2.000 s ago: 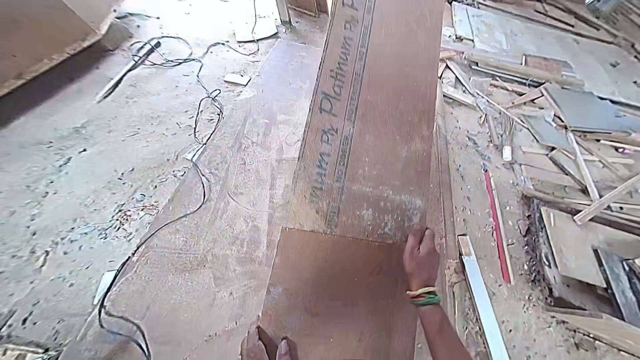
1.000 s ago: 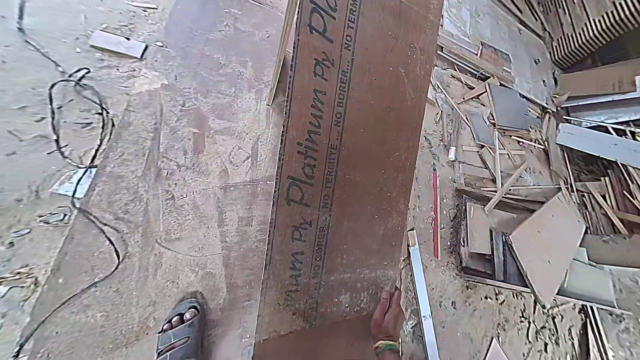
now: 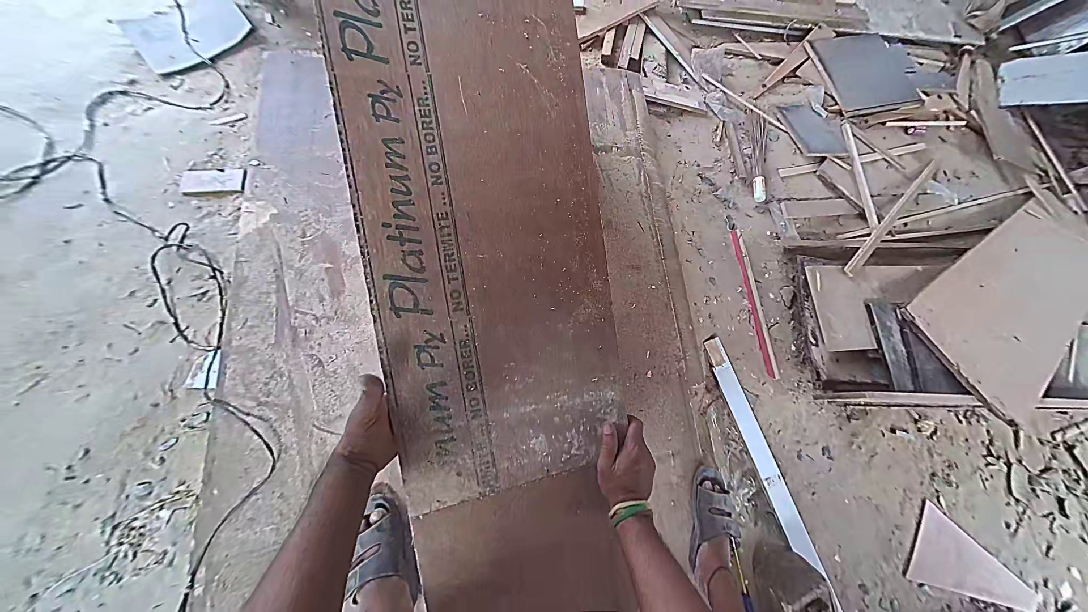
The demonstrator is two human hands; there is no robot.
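A long brown plywood board point(image 3: 527, 255) with printed lettering along its left side runs from the top of the view down to my feet. A second, plain brown panel point(image 3: 518, 544) meets or overlaps its lower end; which of the two I cannot tell. My left hand point(image 3: 371, 429) grips the left edge of the lettered board, fingers hidden beneath it. On the right edge, near the seam, my right hand point(image 3: 626, 461) holds on with the thumb on top; a coloured band circles that wrist. Sandalled feet stand on both sides of the boards.
A black cable point(image 3: 223, 289) winds over the dusty floor at left, near a small white block point(image 3: 212, 181). To the right lie a red strip point(image 3: 754, 302), a long white strip point(image 3: 769, 467) and a triangular offcut point(image 3: 969, 557). Wood scraps point(image 3: 867, 76) and an open wooden box point(image 3: 812, 340) fill the upper right.
My left hand, at the bottom edge two seconds ago and out of view one second ago, is now on the lettered board's left edge. The view has shifted.
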